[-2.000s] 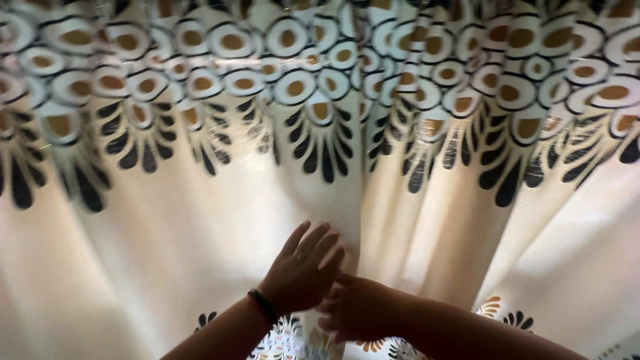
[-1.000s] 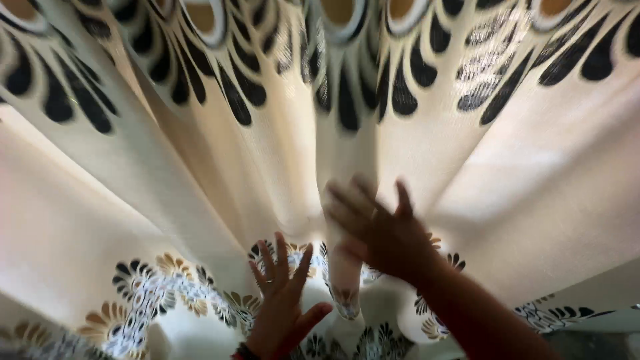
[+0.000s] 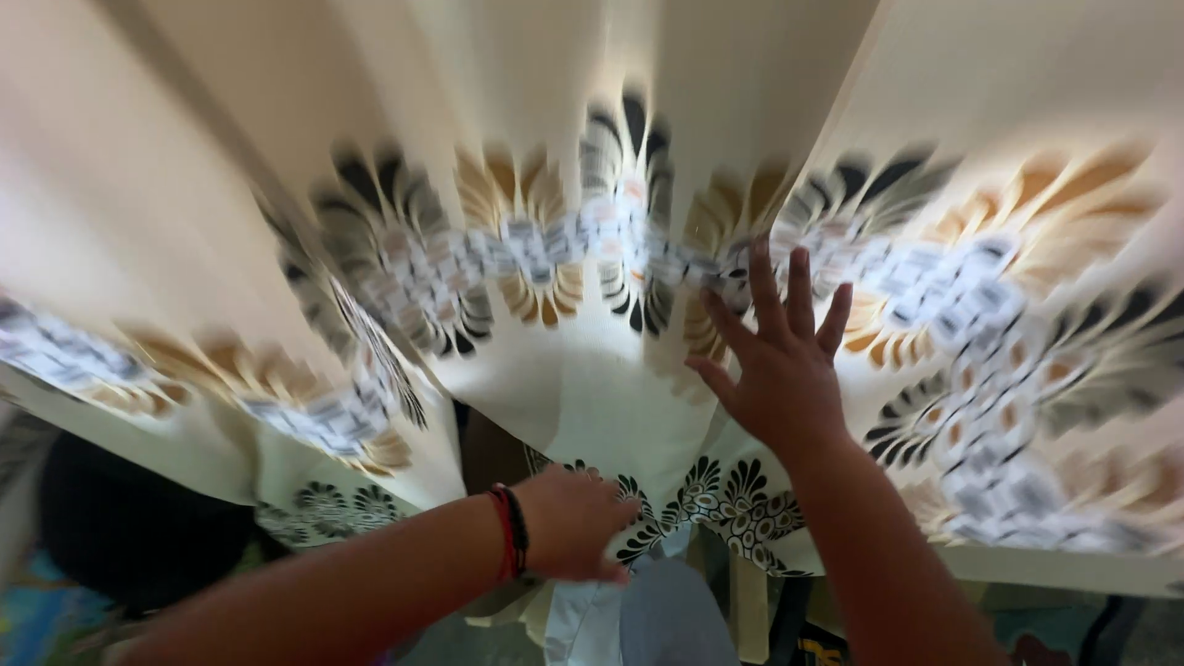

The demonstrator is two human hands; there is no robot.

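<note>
A cream curtain [image 3: 610, 388] with a printed border of black, tan and grey petal shapes hangs across the head view in folds. My right hand [image 3: 782, 356] lies against its printed band right of the middle, fingers spread, holding nothing. Lower down and left of it is my left hand [image 3: 575, 523], with a black and a red bracelet at the wrist. It is at the lower part of the cloth, blurred, its fingers stretched to the right; whether it pinches any fabric I cannot tell. Below the hands, the hem shows a darker black-and-tan print.
A black rounded object [image 3: 139, 518] stands at the lower left, partly behind the curtain. Beneath the hem are a grey rounded shape [image 3: 671, 610], white cloth [image 3: 578, 624] and a pale upright post [image 3: 749, 610]. Colourful items lie at the lower left edge.
The view has tilted down from the curtain's upper print to its hem. My hands, together two seconds ago, are now apart, with the left one lower on the cloth.
</note>
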